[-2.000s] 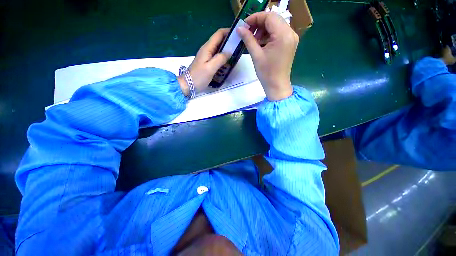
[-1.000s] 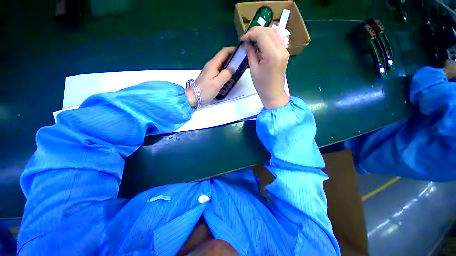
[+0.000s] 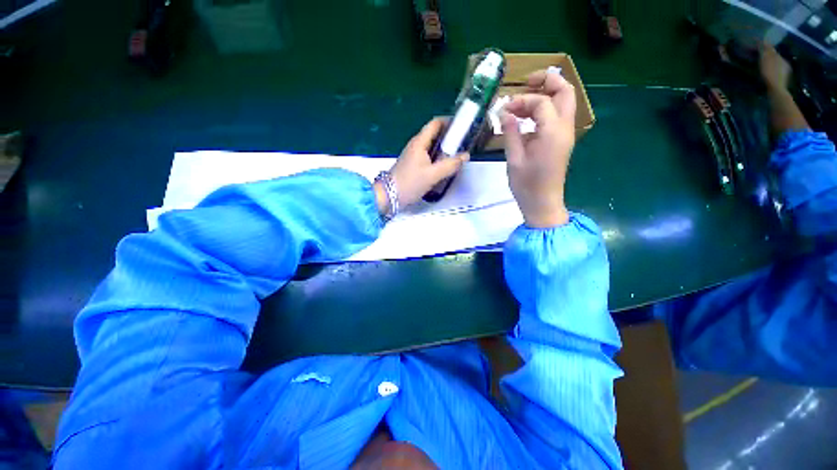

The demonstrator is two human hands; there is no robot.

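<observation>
My left hand (image 3: 424,167) grips the lower part of a black, narrow device unit (image 3: 479,90), tilted with its green-faced end away from me. A white label (image 3: 462,127) lies on the unit's face, and another white patch shows near its far tip. My right hand (image 3: 543,138) is raised just right of the unit, over the small parts box, with fingertips bent. A small white piece shows at its fingertips; whether it is gripped or lies in the box behind is hard to tell.
White sheets (image 3: 275,173) lie under my left forearm. A cardboard parts box (image 3: 580,103) stands behind my right hand. Two grouped units (image 3: 720,138) lie at the right. More units (image 3: 429,26) line the far side. A person's blue sleeve (image 3: 803,174) is at the right; a large carton (image 3: 650,395) is below the bench edge.
My right hand has moved off the unit to the right, toward the parts box. The label now lies uncovered on the unit. The view has shifted, showing more of the far side.
</observation>
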